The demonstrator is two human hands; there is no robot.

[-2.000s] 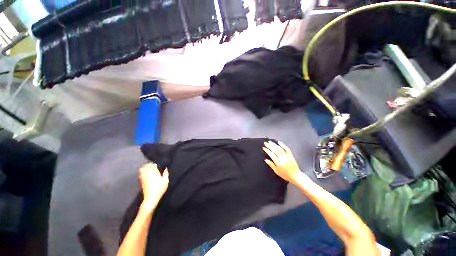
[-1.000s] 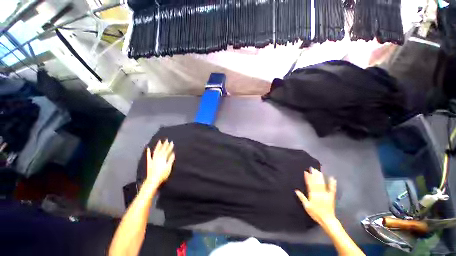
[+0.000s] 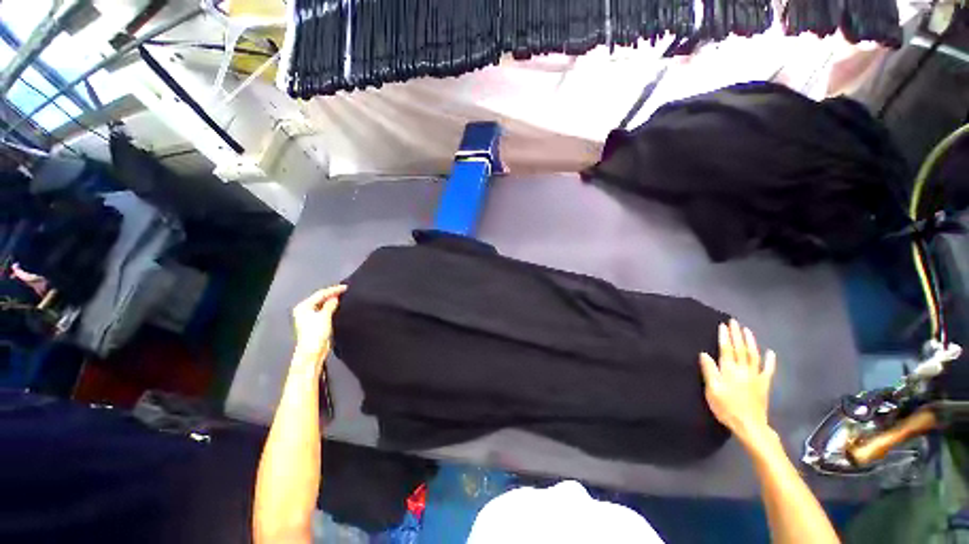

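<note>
A black garment (image 3: 521, 351) is pulled over the raised pad above the grey table (image 3: 563, 213); it hides the pad, and a few folds run along its upper right part. My left hand (image 3: 316, 322) is at its left end, with fingertips and thumb pinching the edge of the cloth. My right hand (image 3: 738, 380) lies on its right end with the fingers spread. The steam iron (image 3: 850, 438), with its wooden handle, stands at the table's right end, away from my hands.
A blue block (image 3: 463, 197) with a pale tie stands behind the garment. A crumpled black heap (image 3: 765, 170) lies at the far right. A yellow hose (image 3: 927, 276) rises above the iron. Black garments (image 3: 446, 43) hang in a row beyond the far edge. Clothes (image 3: 133, 282) are at left.
The garment, bunched at first, is now spread lengthwise over the pad. My left hand has gone from lying on the cloth to its left edge. The view has shifted right, then slightly down.
</note>
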